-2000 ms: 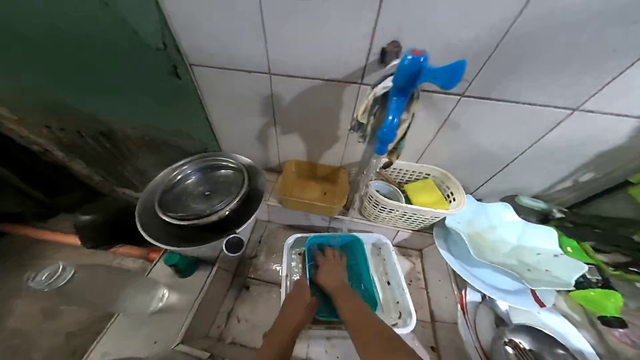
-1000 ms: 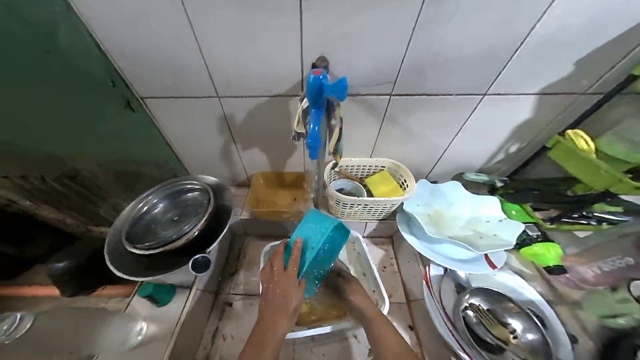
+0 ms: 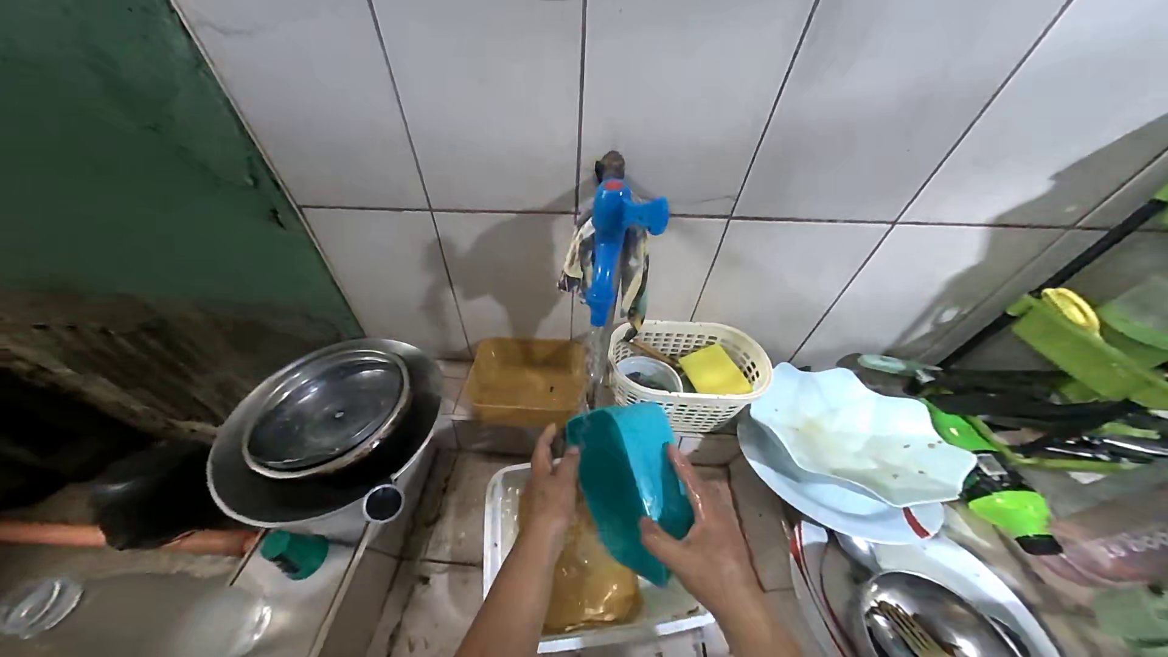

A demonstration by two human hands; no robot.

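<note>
A teal plastic container [image 3: 634, 488] is held tilted on its side between my two hands, under the blue plastic faucet [image 3: 610, 246], from which water runs. My left hand [image 3: 555, 484] grips its left edge; my right hand [image 3: 698, 538] holds its right side, fingers and thumb spread over the outer wall. Below, an amber plastic container [image 3: 589, 593] lies in a white rectangular basin [image 3: 497, 520] in the tiled sink. Another amber container [image 3: 527, 379] stands on the ledge behind. Beside it, a cream plastic basket [image 3: 698, 411] holds a yellow sponge [image 3: 715, 370] and a small bowl.
A large metal pan [image 3: 224, 465] with a glass lid [image 3: 328, 411] stands left, near a green cap [image 3: 297, 553] and a clear bottle [image 3: 137, 611]. Scalloped light-blue dishes [image 3: 867, 438], a plate with a metal bowl [image 3: 931, 611] and a green-capped bottle [image 3: 1008, 511] crowd the right.
The teal container was low in the white basin, then was lifted out and tilted. Its open side now faces more to the left, and my right hand shows on its outer side.
</note>
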